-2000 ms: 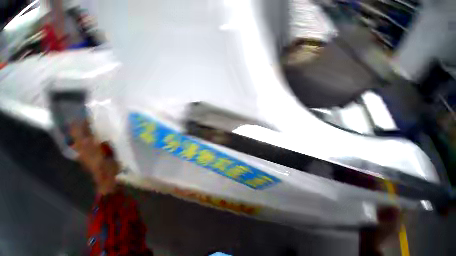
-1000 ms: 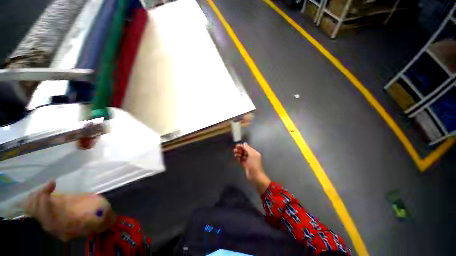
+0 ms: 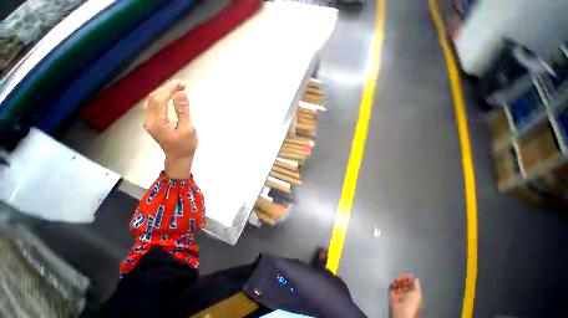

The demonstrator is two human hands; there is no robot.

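Note:
My left hand (image 3: pixel 172 124) is raised over the near part of the cream cutting table (image 3: pixel 249 105), fingers curled with a gap between thumb and fingers, nothing seen in it. My right hand (image 3: pixel 405 295) is low at the bottom edge over the floor, partly cut off, its fingers curled; I cannot tell if it holds anything. A red roller or rolled cloth (image 3: pixel 174 56) lies across the table at the upper left. Beside it are a dark blue roller (image 3: pixel 93 81) and a dark green roller (image 3: pixel 68 56). A spotted fabric roll (image 3: pixel 37 25) shows in the top left corner.
A white machine panel (image 3: pixel 56 177) stands at the left. Stacked boards or papers (image 3: pixel 293 149) sit under the table's right edge. Yellow lines (image 3: pixel 361 124) run along the grey floor. Shelving with boxes (image 3: pixel 529 124) is at the right. Plastic-wrapped material (image 3: pixel 37 273) is at the lower left.
The view has swung, showing more of the table and stacks beneath it. My left hand has moved from beside the white housing to over the table. My right hand is now lower, away from the table corner.

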